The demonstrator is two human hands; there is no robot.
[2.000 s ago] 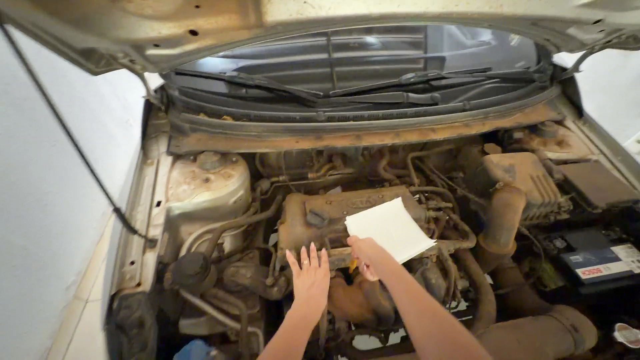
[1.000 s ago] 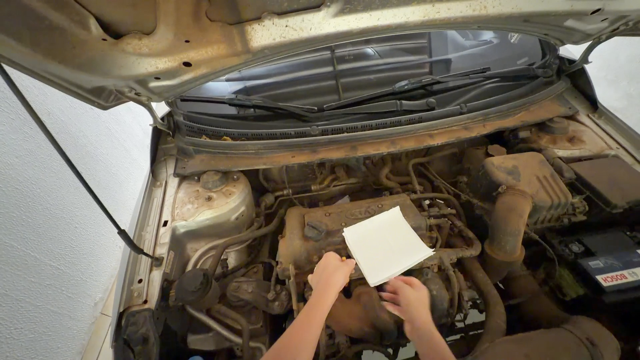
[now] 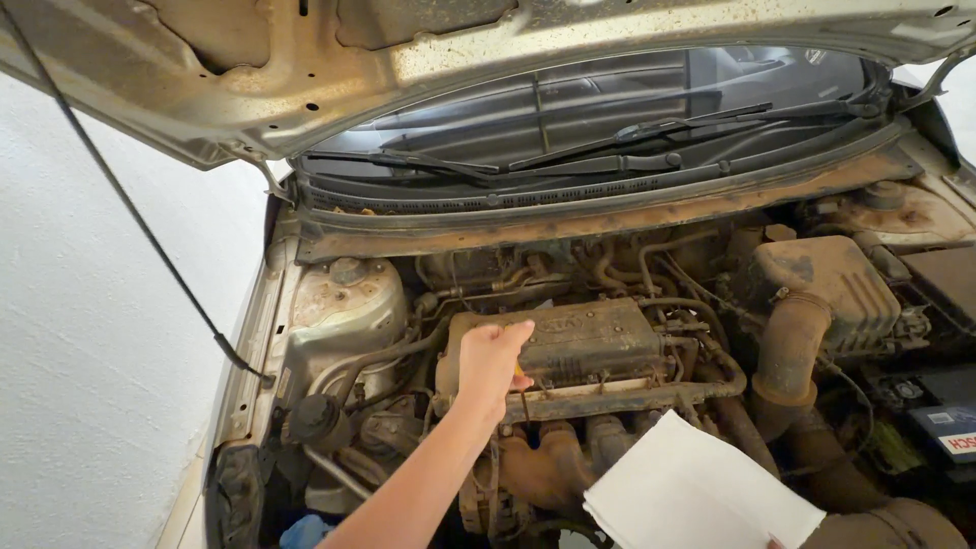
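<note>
My left hand is over the front left of the dusty engine valve cover, its fingers closed on a small yellow handle, apparently of an oil dipstick. A thin dark rod runs down below it toward the exhaust manifold. Of my right hand, only a fingertip shows at the bottom edge, on a white sheet of paper or paper towel. That sheet hangs over the front right of the engine; the rest of the hand is out of view.
The raised hood spans the top, with its prop rod at the left. The air filter housing, intake duct and battery stand at the right. A blue item lies at the lower left.
The white sheet has moved from over the valve cover toward the lower right. My right hand has mostly left the view. My left hand has moved up onto the cover's front left.
</note>
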